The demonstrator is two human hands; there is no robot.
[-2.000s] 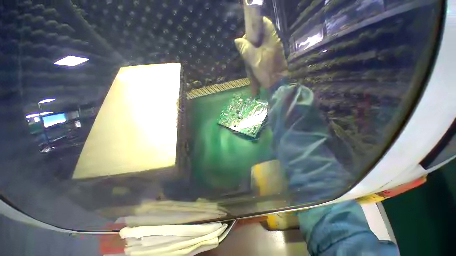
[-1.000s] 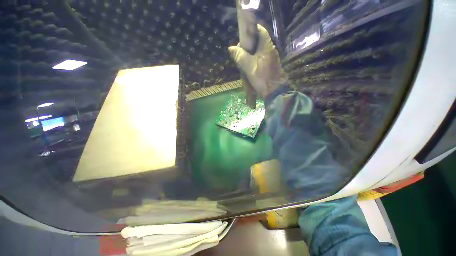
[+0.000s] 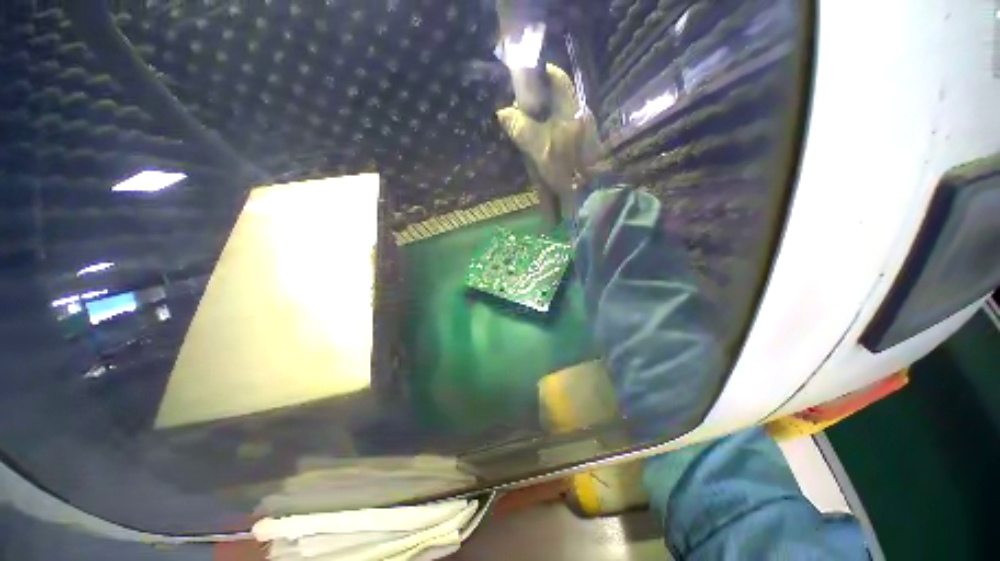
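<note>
Through the curved window, a green circuit board (image 3: 519, 271) with dense silvery points lies tilted on the green mat (image 3: 466, 356). My right hand (image 3: 554, 137), in an off-white glove, is above and behind the board and holds the grey-white air nozzle (image 3: 531, 90), a thick tube coming down from above. A narrow dark tip below the hand ends near the board's far edge. Reflections blur the tube and fingers. My blue right sleeve (image 3: 647, 307) reaches in from the lower right. My left hand is not in view.
A cream panel (image 3: 291, 301) stands left of the mat. Bumpy black foam (image 3: 318, 99) lines the cabinet. A yellow cuff (image 3: 609, 490) is beside my sleeve. White folded cloths (image 3: 367, 531) lie on the front ledge. A dark screen (image 3: 932, 258) is on the white housing, right.
The whole view has shifted, bringing the dark screen at the right further into view. The bright glare on the board is gone. My right hand still holds the nozzle, slightly lower in the picture.
</note>
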